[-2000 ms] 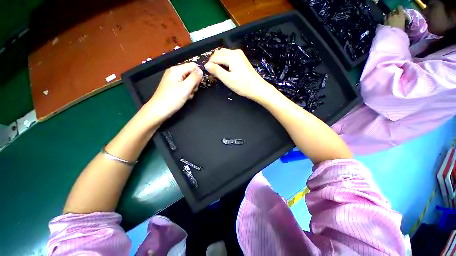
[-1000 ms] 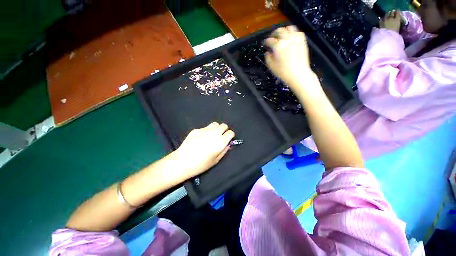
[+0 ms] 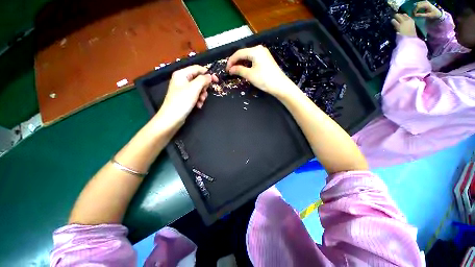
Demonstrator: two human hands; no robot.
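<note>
A black divided tray lies tilted in front of me. Small gold and silvery metal contacts are scattered at its upper left, partly under my fingers. Glossy black plastic housings are heaped in its right section, and a few more lie at the lower left. My left hand is over the contacts, with a dark housing between thumb and fingers. My right hand is just right of it, fingertips pinched together. What the right fingertips hold is too small to tell.
A reddish-brown board with small white bits lies beyond the tray on the green bench. A second board is further back. At right, a neighbour in a pink smock works at another tray of black parts.
My left hand moved from the tray's lower middle up to the contacts. My right hand came back from the housing heap to beside it. The housing in the tray's lower middle is gone from there.
</note>
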